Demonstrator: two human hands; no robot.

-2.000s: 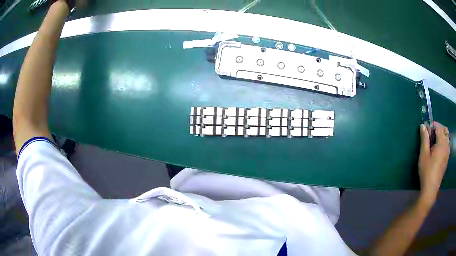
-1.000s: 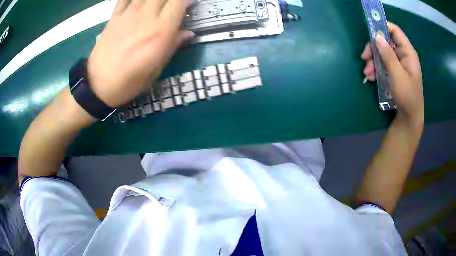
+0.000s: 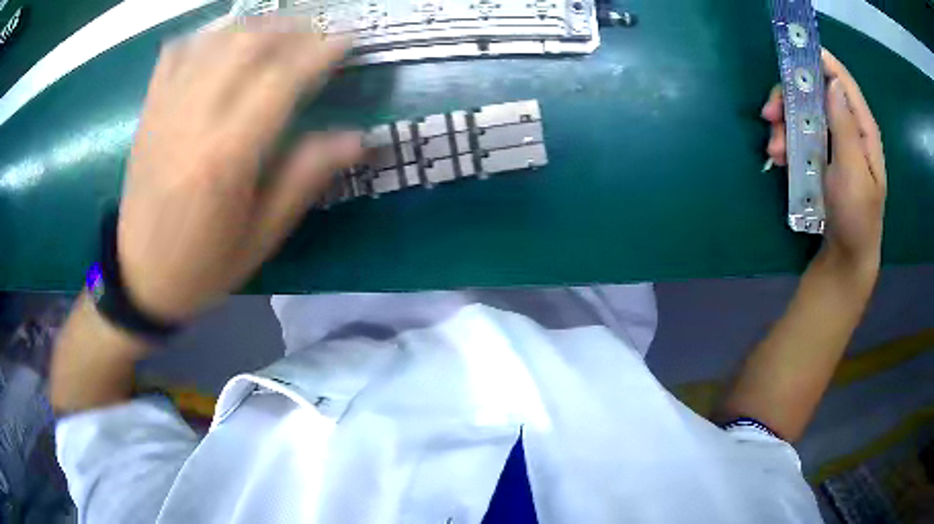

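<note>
My right hand [image 3: 855,164] holds a silver metal bar [image 3: 806,123] with a row of round sockets upright in view, at the right. My left hand [image 3: 220,164], blurred and with a dark wristband, hovers at the left, its thumb apart from the fingers and nothing visible between them. Its thumb overlaps the left part of a row of notched grey bars [image 3: 502,143] lying side by side on the bench. The bright silver fixture [image 3: 461,31] lies beyond them, cut off by the top edge. The left hand's fingers cover its left end.
The green bench [image 3: 655,205] has its near edge just before the wearer's body. A dark fitting [image 3: 620,18] sticks out of the fixture's right end. White stripes cross the bench at the upper left and upper right. A small part lies at the far upper left.
My left hand has come from the far upper left to over the bench and is now slightly lower and further left. My right hand has brought the bar in from the right edge. The view has shifted.
</note>
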